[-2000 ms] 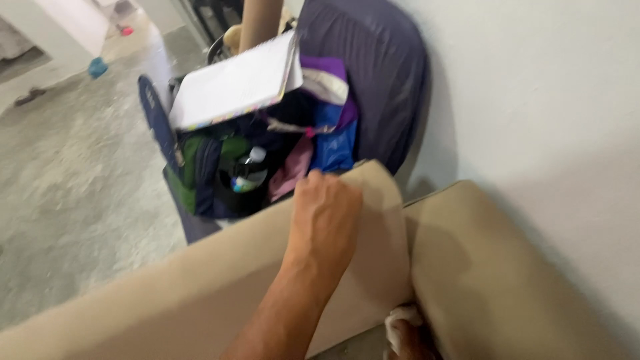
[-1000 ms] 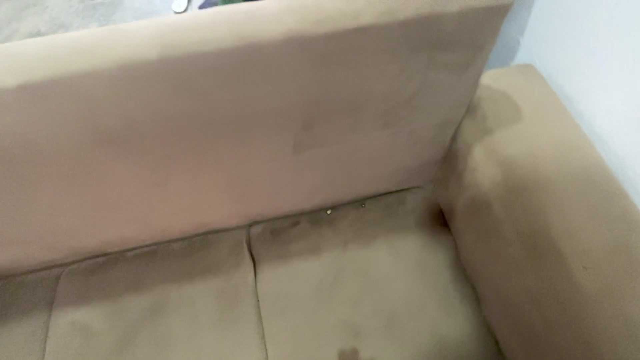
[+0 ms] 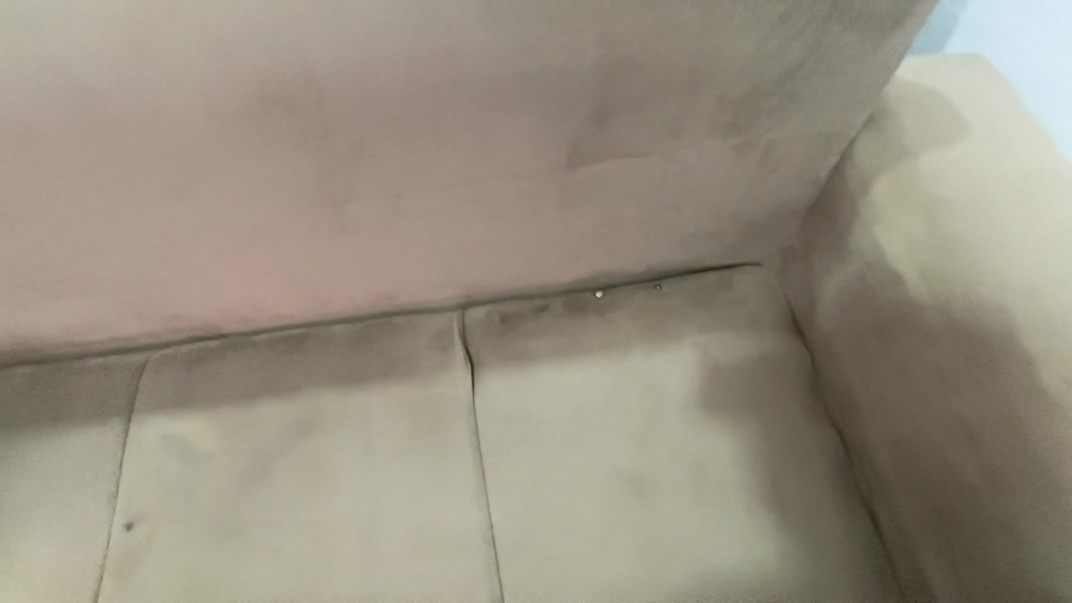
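Observation:
Neither my left hand nor my right hand is in the head view. A beige fabric sofa fills the picture, with its backrest [image 3: 377, 167] across the top and its seat [image 3: 586, 469] below. Seams divide the seat into sections. Near the crease at the back of the seat lies a tiny pale speck [image 3: 599, 294], and a smaller dark-edged speck [image 3: 658, 287] is to its right. A small dark spot [image 3: 129, 527] marks the seat at the lower left.
The sofa's armrest [image 3: 963, 293] rises along the right side. Behind it, a pale wall [image 3: 1034, 59] shows at the upper right corner. Shadows fall over the seat and the armrest.
The view has swung down from the backrest's top edge, bags and floor to the seat. The hand that was on the backrest's top edge has gone out of sight.

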